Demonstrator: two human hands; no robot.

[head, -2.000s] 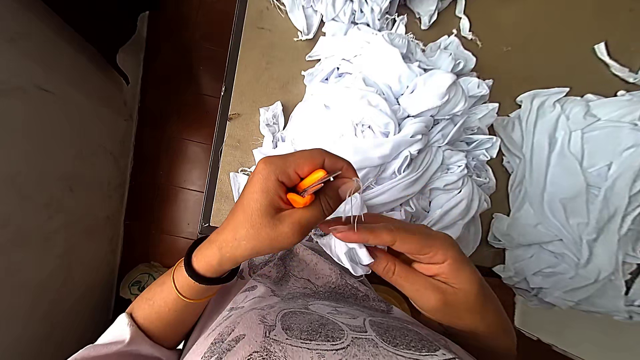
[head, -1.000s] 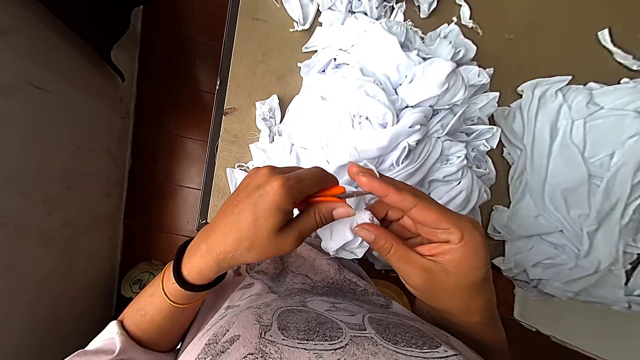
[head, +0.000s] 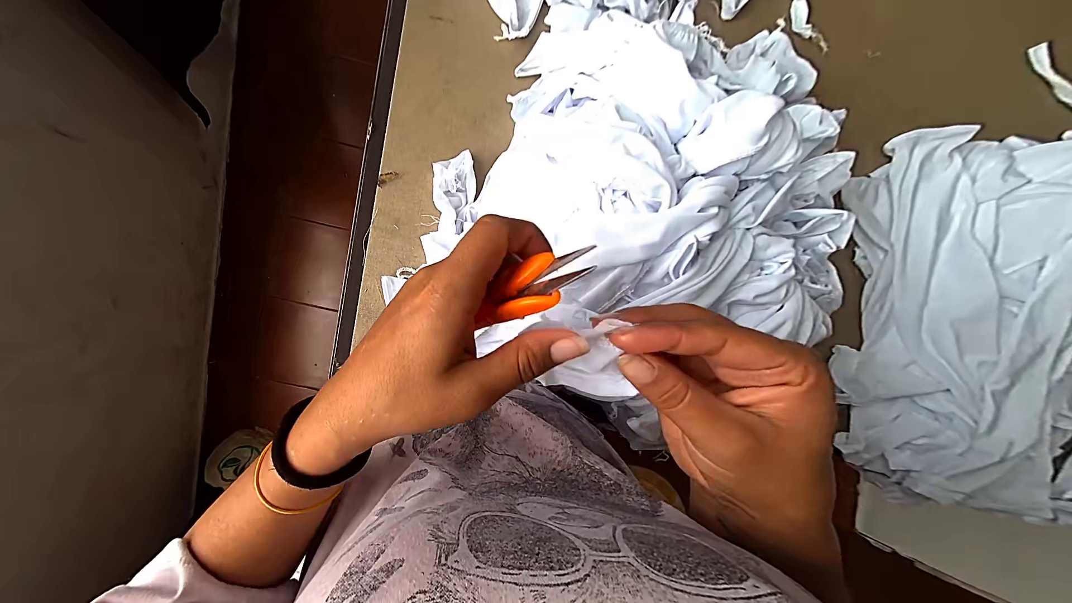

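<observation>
My left hand (head: 452, 335) holds small thread snips with orange handles (head: 526, 289), the two metal blades apart and pointing right over the heap. Its thumb reaches to a bit of white fabric (head: 607, 360). That fabric is pinched between the thumb and fingers of my right hand (head: 729, 394), and hangs below them. Just beyond both hands lies a big crumpled heap of white fabric pieces (head: 620, 167), with loose threads at some ends. How far my left fingers grip the fabric is partly hidden.
A second pile of white fabric (head: 963, 310) lies at the right of the brown table (head: 904, 75). Small white scraps lie near its far side. The table's dark edge (head: 366, 167) runs at left, with a reddish tiled floor (head: 310, 243) beyond. A pale surface fills the far left.
A second ago the snips' blades were at my right fingertips; they now point up and right, away from them, and stand apart. My left thumb has come to the fabric at my right fingers.
</observation>
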